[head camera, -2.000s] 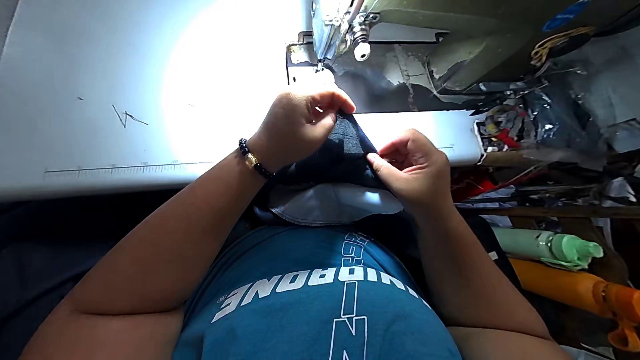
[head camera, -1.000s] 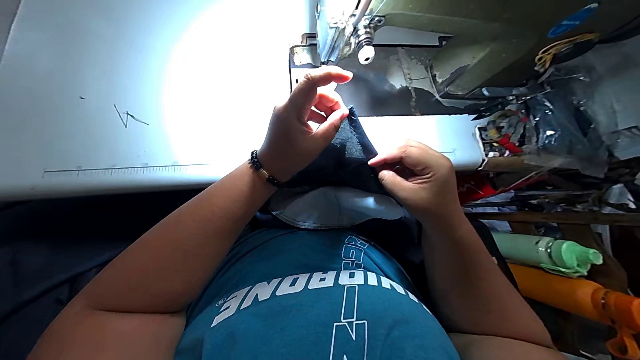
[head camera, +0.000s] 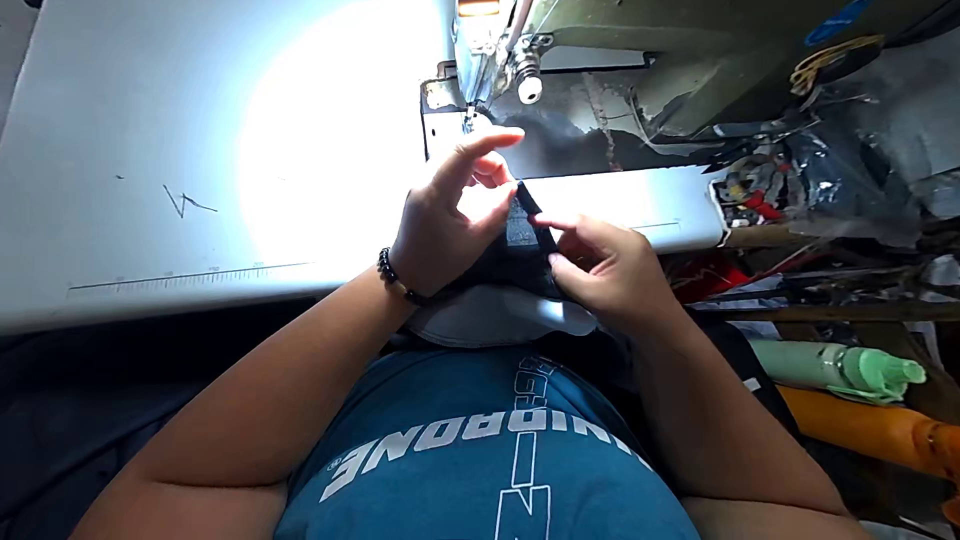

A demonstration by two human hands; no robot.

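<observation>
Dark fabric [head camera: 517, 259] is stretched between my two hands at the near edge of the sewing table, above my lap. My left hand [head camera: 454, 214], with a beaded bracelet [head camera: 388, 276] at the wrist, pinches the fabric's upper corner between thumb and a finger, index finger raised. My right hand [head camera: 611, 266] grips a narrow folded edge of it with thumb and index finger. A pale piece of cloth [head camera: 495, 319] lies below the dark fabric. Just beyond my left hand is the needle and presser foot area [head camera: 470, 116] of a sewing machine [head camera: 705, 45].
The white tabletop [head camera: 150, 150] bears a printed ruler scale and pen marks. Right of it stand an open box of small items [head camera: 750, 191] and clear plastic bags [head camera: 832, 180]. Lower right are a green bottle [head camera: 832, 367] and an orange object [head camera: 862, 427].
My left index finger has lifted away from the fabric since the first frame. The right fingers now hold a narrow fold along the fabric's edge.
</observation>
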